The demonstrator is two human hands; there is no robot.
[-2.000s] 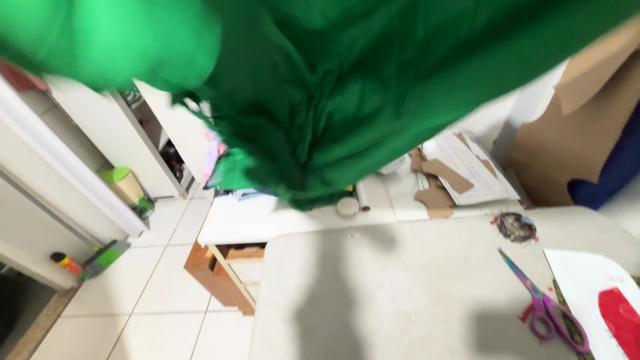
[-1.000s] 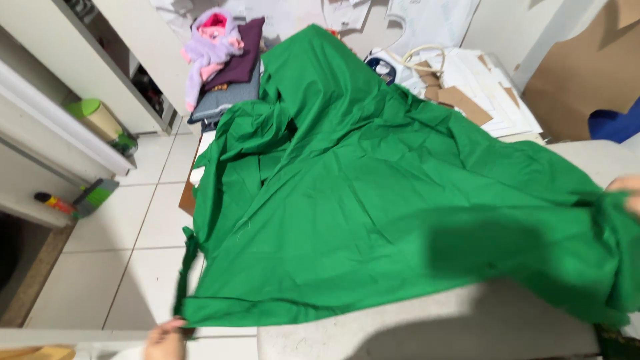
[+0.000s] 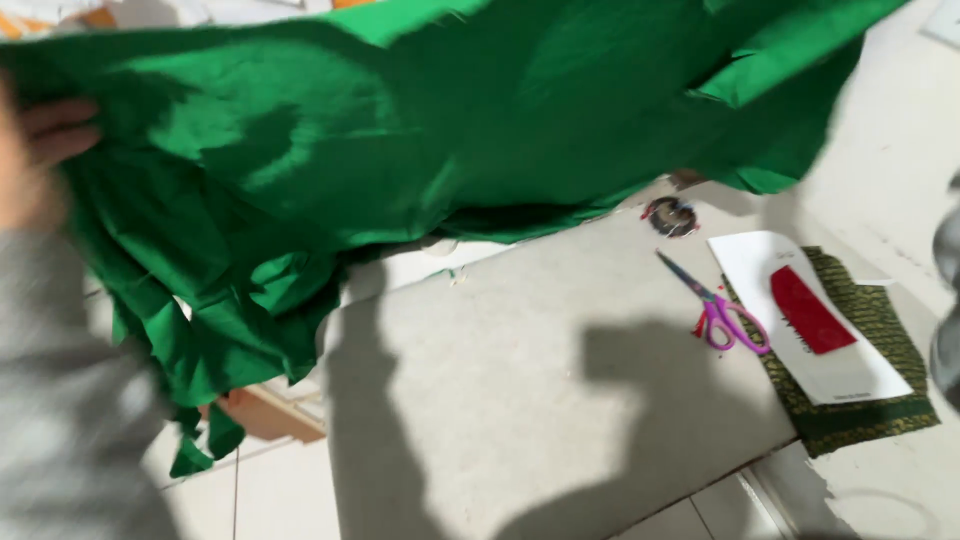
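Observation:
A large piece of green fabric (image 3: 465, 135) hangs in folds across the upper part of the head view, above the pale padded table (image 3: 495, 397). My left hand (image 3: 52, 142), blurred at the left edge and in a grey sleeve, grips the fabric with its fingers. My right hand does not show. Scissors with purple handles (image 3: 716, 307) lie on the table at the right. Beside them a white paper pattern piece (image 3: 757, 300) carries a red fabric piece (image 3: 810, 311). Both rest over a green and gold patterned fabric (image 3: 885, 330).
A small round dish (image 3: 672, 217) with pins or scraps sits near the table's far edge. White floor tiles (image 3: 277, 495) and a brown wooden box or drawer (image 3: 274, 412) show at the lower left. A dark rounded object (image 3: 949, 315) is cut off at the right edge.
The green fabric, spread over the table a second ago, is now lifted, uncovering the scissors and the near tabletop. My left hand has moved up. My right hand has left the view, which has shifted right.

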